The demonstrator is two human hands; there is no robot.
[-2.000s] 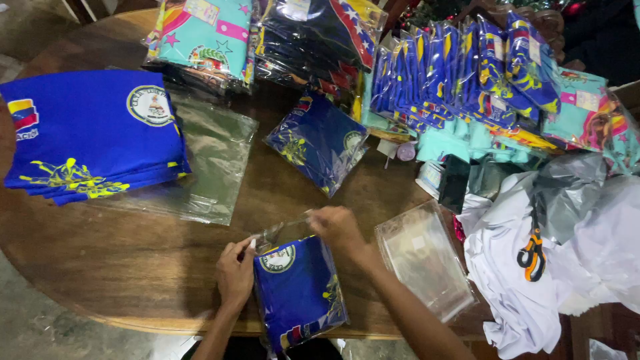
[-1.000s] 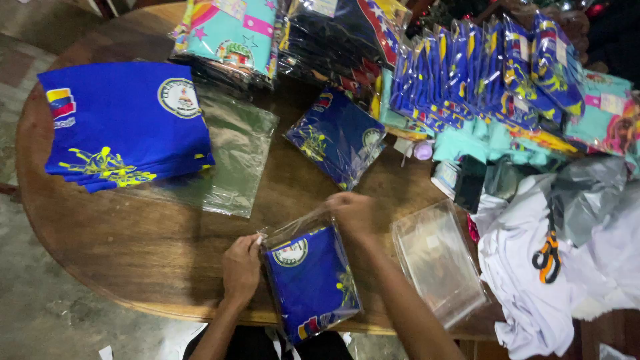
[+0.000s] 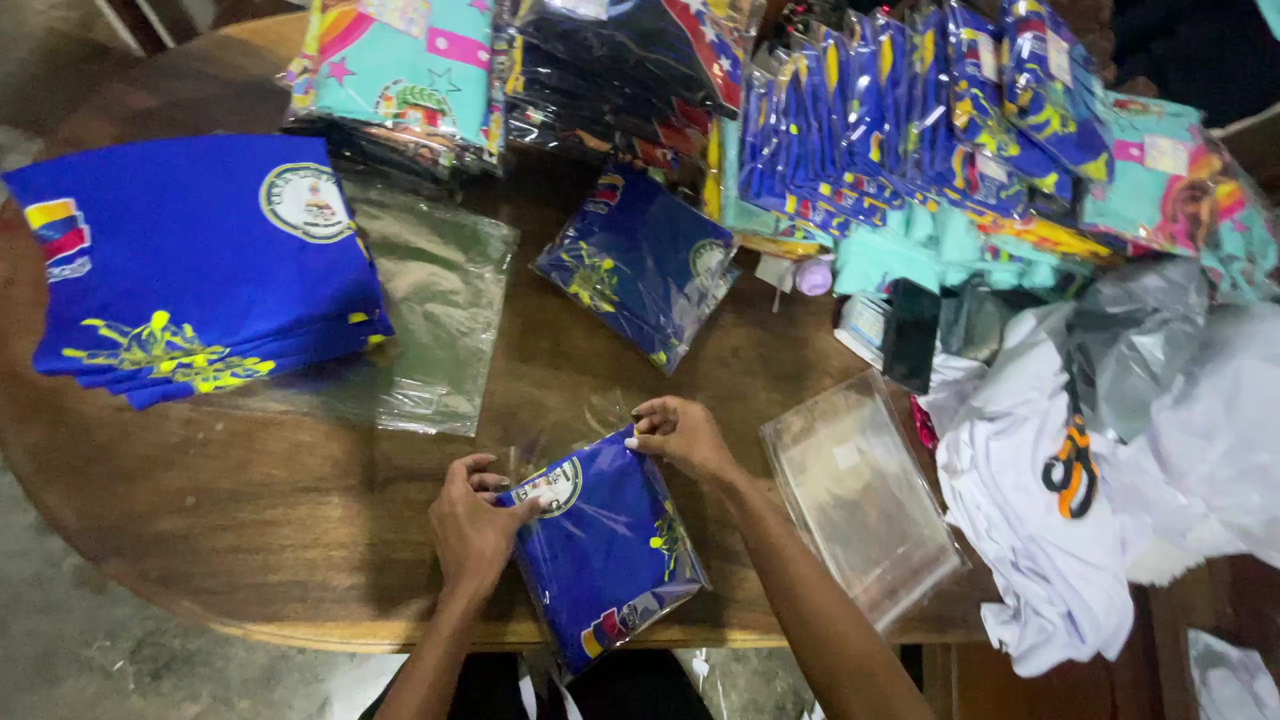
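Note:
A folded blue printed fabric piece [image 3: 600, 540] lies inside a clear plastic bag at the table's near edge, its round emblem up. My left hand [image 3: 478, 520] grips the upper left corner, thumb on top near the emblem. At the upper right corner, my right hand [image 3: 680, 435] pinches the bag's edge. Another bagged blue piece [image 3: 645, 270] lies tilted beyond my hands. To the left, a stack of unbagged blue fabric pieces [image 3: 200, 250] rests partly on flat clear bags [image 3: 445, 300]. A pile of clear plastic bags [image 3: 860, 500] lies right of my right forearm.
Bagged turquoise pieces [image 3: 400, 60], dark bagged pieces [image 3: 610, 80] and a row of bagged blue pieces [image 3: 870, 110] stand along the far side. At the right are a dark phone-like object [image 3: 910, 335], white cloth [image 3: 1040, 560] and orange-handled scissors [image 3: 1072, 470].
My right hand has moved from above the bag's opening to its upper right corner. My left hand's thumb now lies over the fabric's corner. The view has shifted slightly.

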